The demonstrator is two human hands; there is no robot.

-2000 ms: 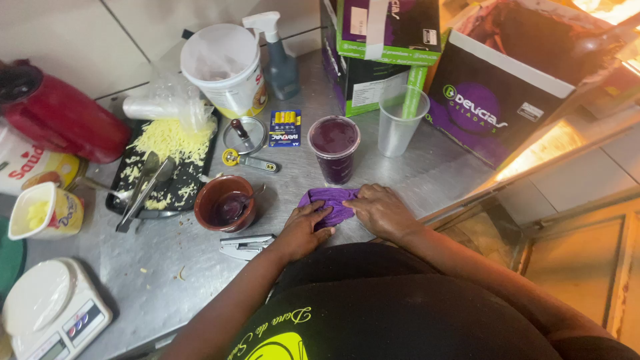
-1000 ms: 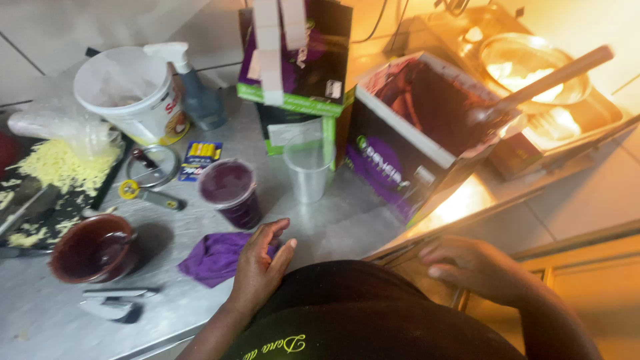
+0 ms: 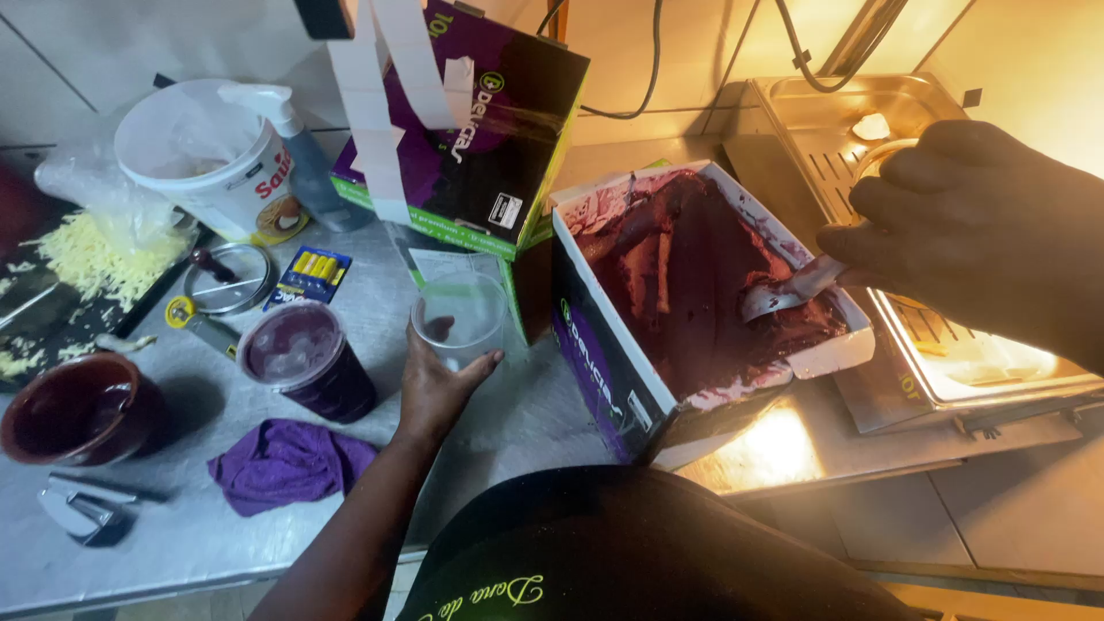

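My left hand [image 3: 440, 371] is wrapped around an empty clear plastic cup [image 3: 460, 315] on the steel counter. On the right, my right hand [image 3: 957, 233] grips a metal scoop or spoon [image 3: 789, 291]; its bowl rests in the dark purple frozen pulp, likely açaí [image 3: 690, 259], inside an open cardboard box [image 3: 617, 336]. A lidded cup of purple pulp [image 3: 306, 362] stands left of my left hand, with a crumpled purple cloth [image 3: 289, 466] in front of it.
A brown bowl [image 3: 82, 410], stapler-like metal tool [image 3: 86, 509], battery pack [image 3: 309, 276], white bucket [image 3: 203, 172], spray bottle [image 3: 315, 172] and tray of grated cheese [image 3: 103, 259] stand left. A second box [image 3: 483, 129] is behind the clear cup. A steel pan unit [image 3: 914, 345] lies right.
Both hands have left the purple cloth. My left hand has taken hold of the clear cup, and my right hand has moved right and gripped the scoop. The view has swung right.
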